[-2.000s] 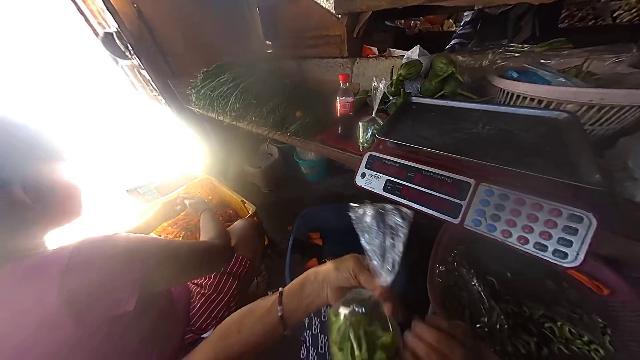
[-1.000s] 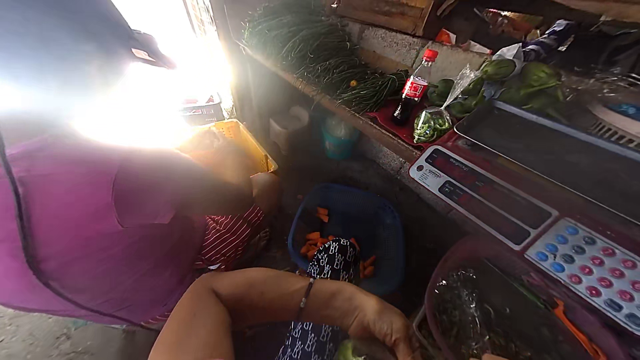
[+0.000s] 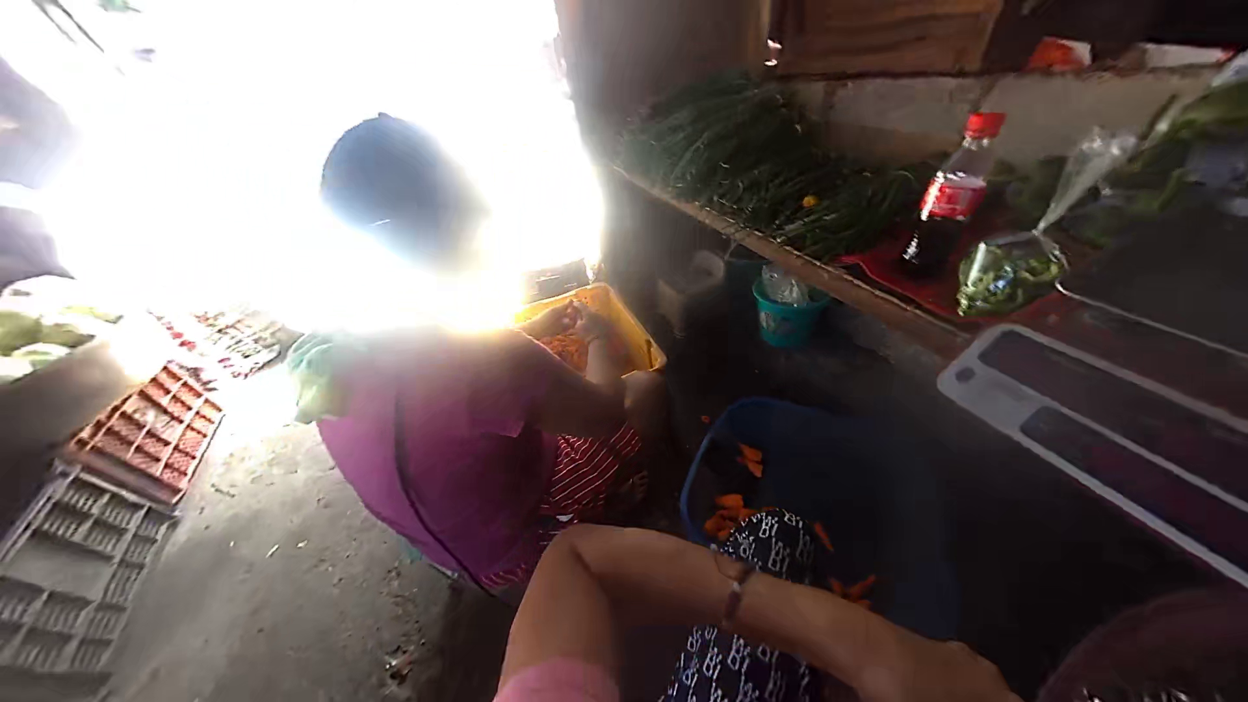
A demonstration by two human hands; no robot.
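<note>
My left hand is at the bottom edge, right of centre, its fingers cut off by the frame, so what it holds is hidden. The forearm wears a thin bracelet and crosses over my patterned dark cloth and the near side of a blue basin, which has orange pieces in it. My right hand is out of view. To the right lies the digital scale. Behind it, a tied clear bag of green vegetables rests beside a cola bottle with a red cap.
A person in a purple shirt sits at the left, hands in a yellow crate of orange shreds. Long green stalks lie along the ledge. A teal bucket stands below. Red and grey plastic crates are on the floor.
The view has swung left. Two seconds ago my left hand held a clear bag of green vegetables; now its fingers are out of frame. My right hand has left the view.
</note>
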